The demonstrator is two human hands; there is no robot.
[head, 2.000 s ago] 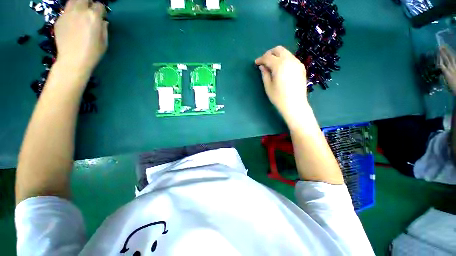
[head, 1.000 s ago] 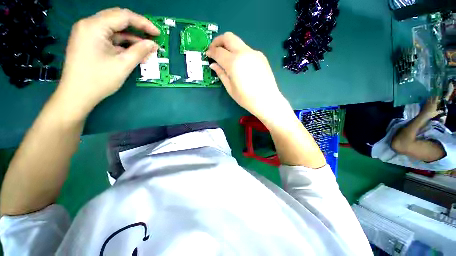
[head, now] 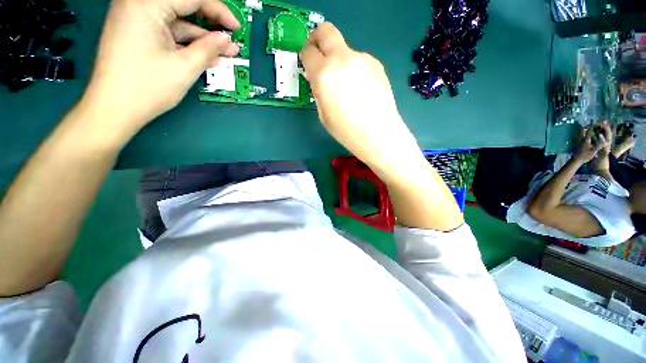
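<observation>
A green circuit board panel (head: 288, 34) lies on the green mat in front of me, with two matching boards side by side, each with a round green area and a white block. My left hand (head: 159, 57) is over the left board's upper part, thumb and fingertips close together; a tiny glint shows there, but I cannot tell what it holds. My right hand (head: 347, 85) is at the right edge of the right board, fingertips bent down on it; they hide whatever may be between them.
A heap of black parts (head: 448, 49) lies at the right and another heap (head: 32, 42) at the far left. Below the table edge are a red stool (head: 363, 191) and a blue tray (head: 453, 177). Another person (head: 577, 198) sits at the right.
Since two seconds ago both hands have come in from the sides to the panel. Since one second ago they have stayed at the boards, and the view has shifted slightly.
</observation>
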